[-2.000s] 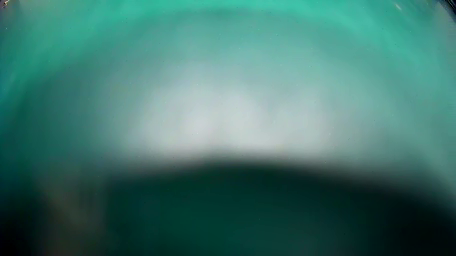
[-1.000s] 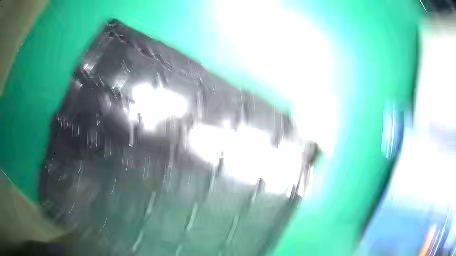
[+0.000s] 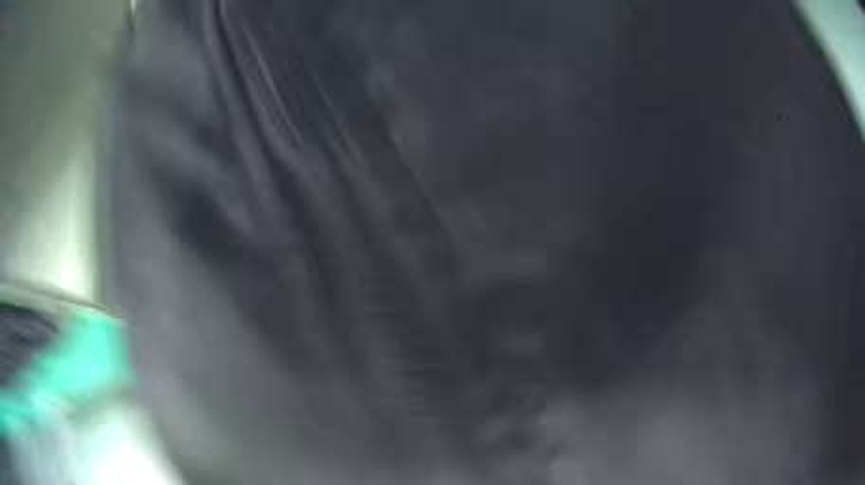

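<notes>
A dark grey garment or fabric (image 3: 588,189) fills most of the view at close range and is blurred. Folds and a seam or zip run down it left of the middle. Neither my left hand nor my right hand can be made out. No workpiece shows.
At the lower left edge a bit of green mat (image 3: 90,360) shows, with a dark thing (image 3: 24,341) beside it, too blurred to name. A pale grey-green surface (image 3: 57,142) lies along the left edge. A pale strip shows at the upper right corner.
The green surface and the glossy dark tray with pockets that filled the view have gone from the middle. Dark fabric now covers it, and green shows only at the lower left.
</notes>
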